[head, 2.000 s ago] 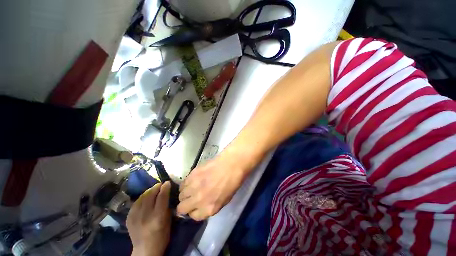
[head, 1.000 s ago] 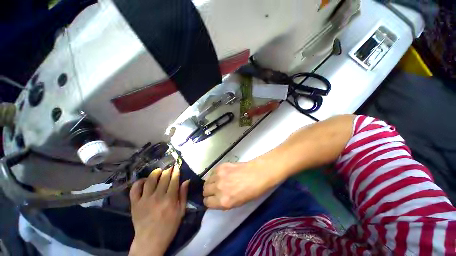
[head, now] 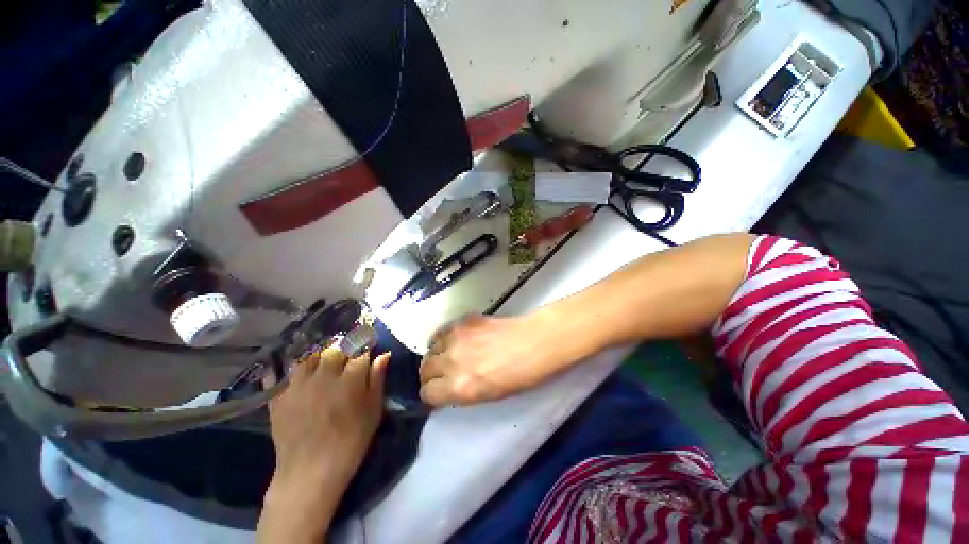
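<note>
Dark navy and black cloth (head: 202, 468) lies around the needle area of the white sewing machine (head: 255, 128). My left hand (head: 324, 420) rests palm down on it, fingertips beside the metal presser foot area (head: 359, 338); the needle tip is hard to make out. My right hand (head: 478, 363) has curled fingers on the cloth's edge, just right of my left hand, near the table edge. The fingers hide the seam. A ribbed white tension dial (head: 204, 320) sits on the machine face.
Black thread snips (head: 455, 266), a red-handled tool (head: 555, 227), a yellow-green strip (head: 522, 213), a white strip (head: 574, 187) and large shears (head: 653, 186) lie on the bed. A curved grey tube or bar (head: 138, 425) arches at left. A yellow edge (head: 884, 122) shows at upper right.
The view has swung back from the close needle area to show more of the machine. In the last second both hands have shifted slightly upward in the picture, staying on the dark cloth.
</note>
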